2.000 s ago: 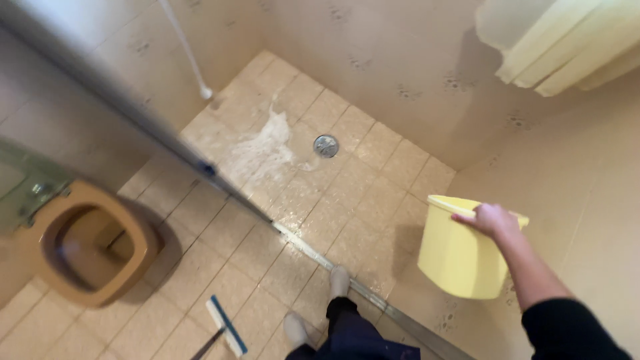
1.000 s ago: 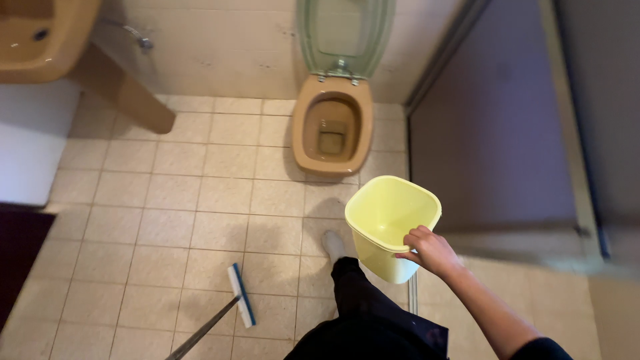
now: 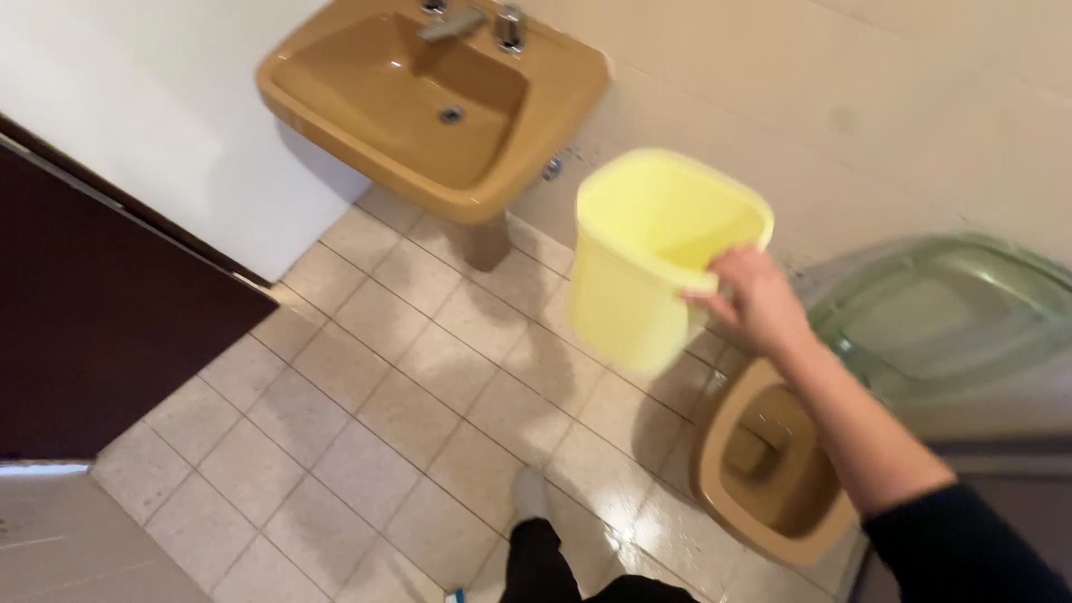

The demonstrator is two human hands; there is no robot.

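My right hand (image 3: 745, 297) grips the near right rim of a yellow plastic bin (image 3: 628, 293), held in the air with its mouth up and slightly tilted. No contents show in the part of its inside that I can see. The bin hangs over the tiled floor, between the tan washbasin (image 3: 377, 155) and the tan toilet bowl (image 3: 720, 477). My left hand is out of view. At the bottom edge a small blue and white end of the squeegee (image 3: 455, 596) shows.
The toilet's green translucent lid (image 3: 938, 310) is raised at the right. A dark brown door (image 3: 109, 327) stands at the left. The floor tiles (image 3: 360, 444) look wet and shiny near my foot (image 3: 530, 494). The basin has chrome taps (image 3: 509, 29) and a pedestal (image 3: 486, 243).
The view has swung from the shower floor past the toilet to the washbasin. My right hand has kept hold of the bin, which was tipped two seconds ago and now has its mouth up.
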